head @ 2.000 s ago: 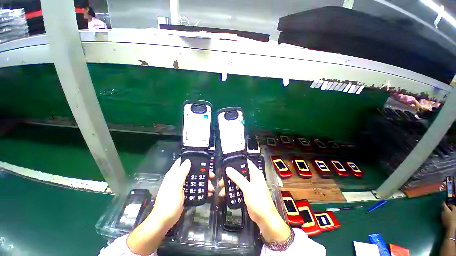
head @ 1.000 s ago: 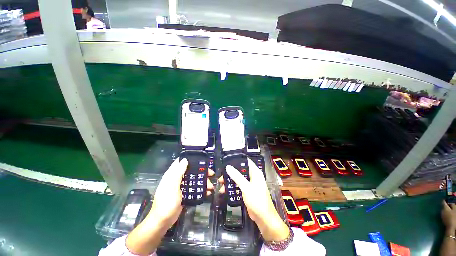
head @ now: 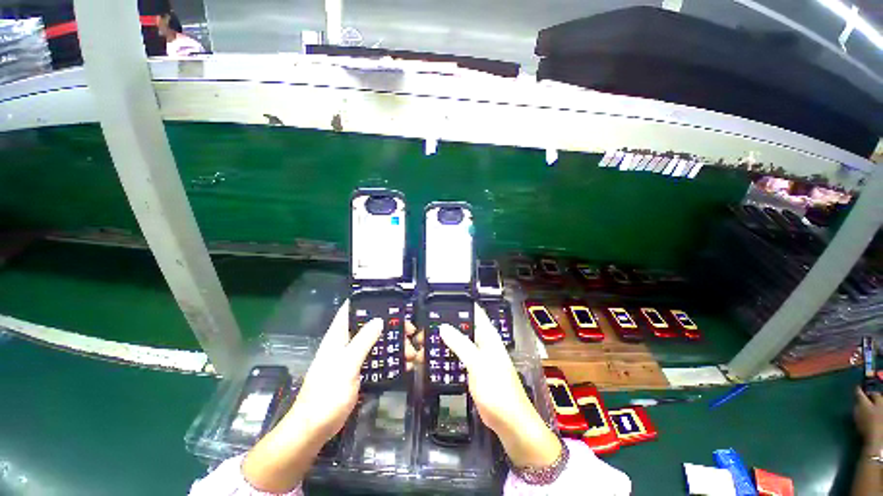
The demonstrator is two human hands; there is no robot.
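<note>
My left hand (head: 334,378) holds an open black flip phone (head: 379,237) upright, its thumb lying on the upper part of the keypad. My right hand (head: 489,373) holds a second open black flip phone (head: 449,244) beside it, its thumb at the upper left of that keypad. Both screens are bright white with a small blue patch. The two phones are apart. Below them is a clear blister tray (head: 215,424) with dark phones in its pockets, one of them at the left (head: 259,402); my hands hide part of it.
Red flip phones (head: 584,320) stand in a row on a brown board (head: 610,364); more red phones (head: 595,418) lie loose right of the tray. A white slip (head: 708,480), blue piece (head: 734,471) and blue pen (head: 729,395) lie farther right. Metal posts (head: 160,184) flank the bench. Another person's hand (head: 868,417) is at the right edge.
My left thumb has moved right and slightly down across the keypad. Both phones have shifted very slightly. The tray and red phones have not moved.
</note>
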